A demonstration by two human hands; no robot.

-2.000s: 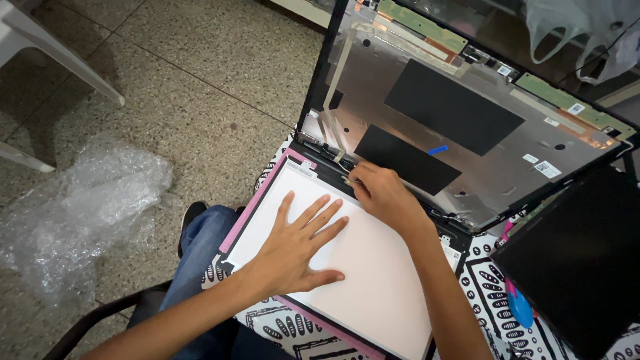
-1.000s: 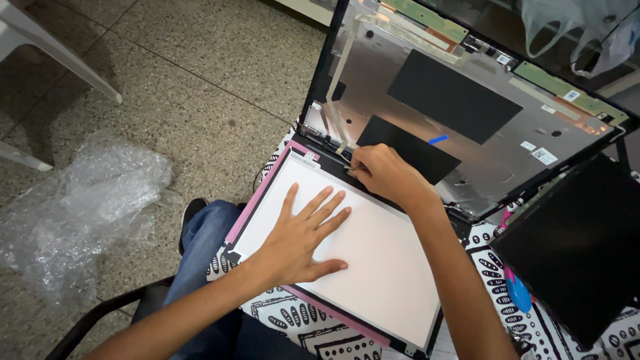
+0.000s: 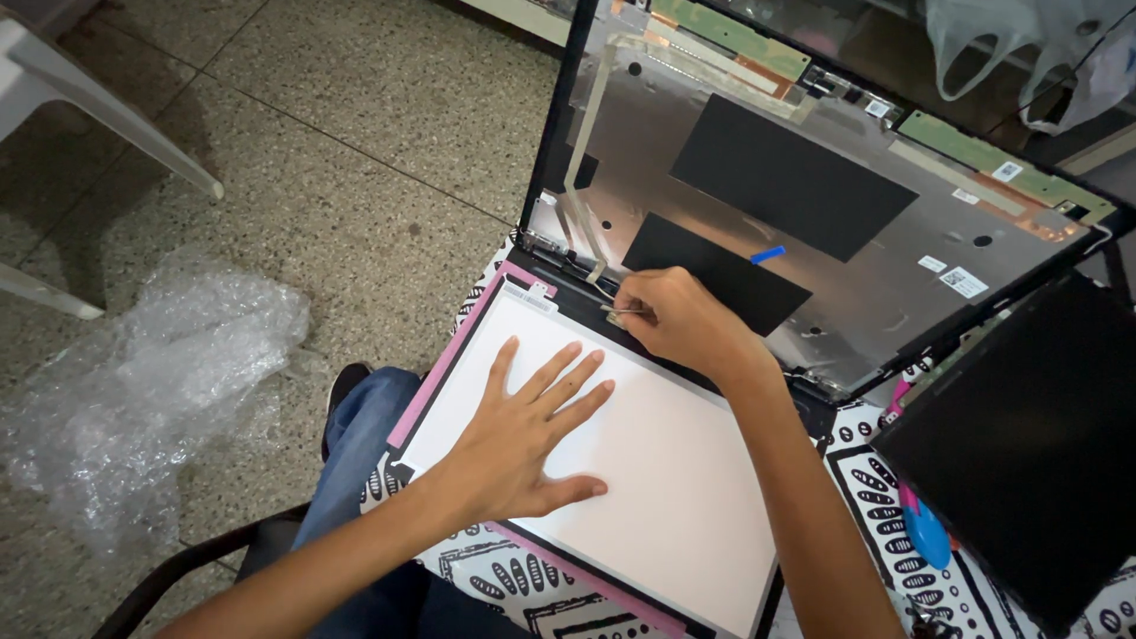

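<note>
A laptop display panel (image 3: 657,461), white back up, lies on a laptop base edged in pink. My left hand (image 3: 532,426) rests flat on it with spread fingers. The opened laptop lid (image 3: 799,195) stands behind, its metal inside bare, with black pads and a blue tab (image 3: 768,256). A thin display cable (image 3: 581,186) runs down the lid's left side to the hinge. My right hand (image 3: 661,311) pinches the cable's lower end at the panel's upper edge; its connector is partly hidden by the fingers.
A dark flat screen panel (image 3: 1021,444) lies at the right, over a blue-and-pink tool (image 3: 927,532) on the patterned cloth (image 3: 879,497). Clear bubble wrap (image 3: 169,390) lies on the floor at left, near a white plastic chair (image 3: 115,115). Plastic bags (image 3: 994,44) hang at upper right.
My right hand has shifted slightly at the panel's upper edge, still at the cable. My left hand has stayed spread on the panel.
</note>
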